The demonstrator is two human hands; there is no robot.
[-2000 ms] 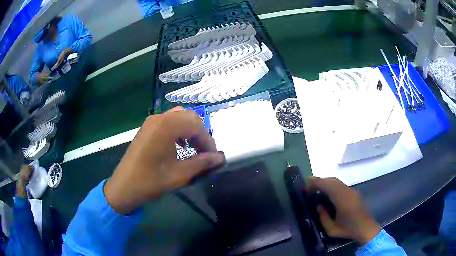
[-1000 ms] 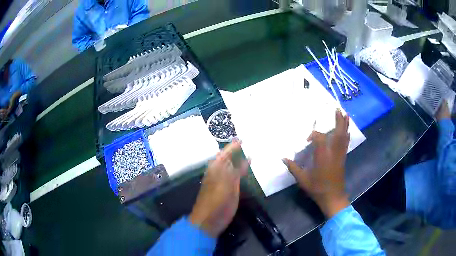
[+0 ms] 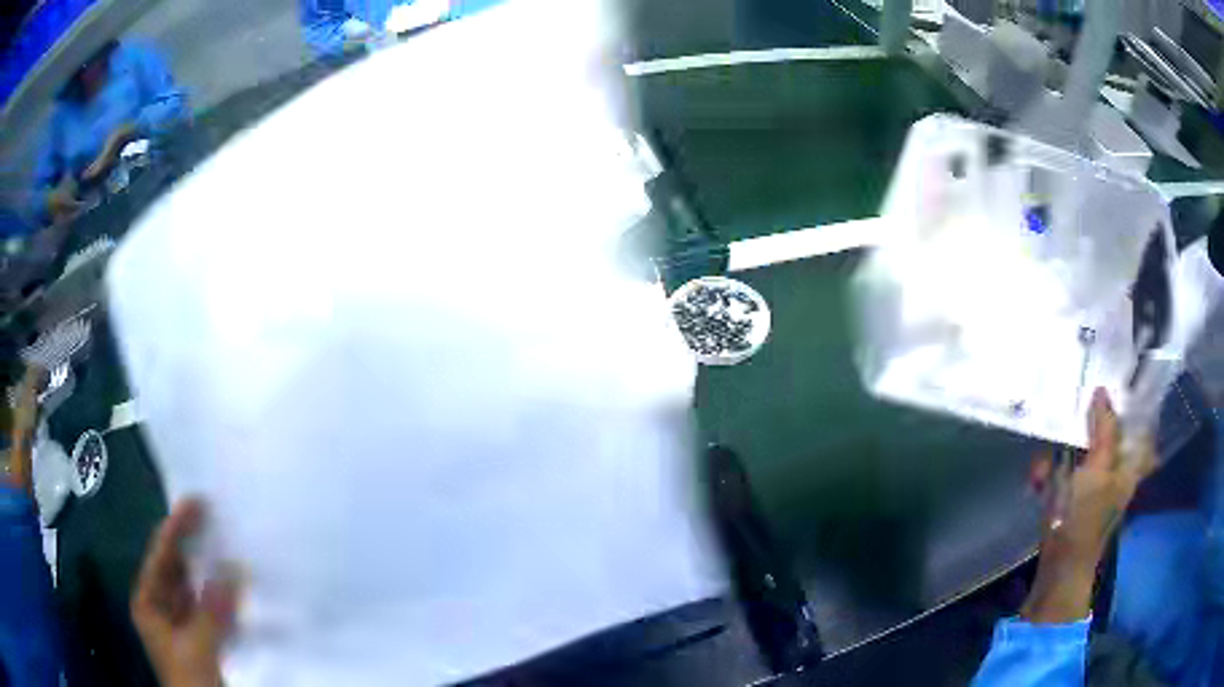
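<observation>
My left hand holds a large white paper sheet by its lower left edge. The sheet is raised close to the camera, blurred, and hides much of the left and centre. My right hand holds a white plastic housing by its lower right edge. The housing is tilted with its open inside towards me, and small parts show inside. The black electric screwdriver lies on the table between my hands.
A white round dish of small dark and silvery hardware stands beside the sheet. White edge strips cross the green surface. Other workers in blue sit at the upper left, and blue clothing shows at the right edge.
The paper sheet has moved from the right of the table up into my left hand on the left. The housing is now raised at the right in my right hand. The view has shifted.
</observation>
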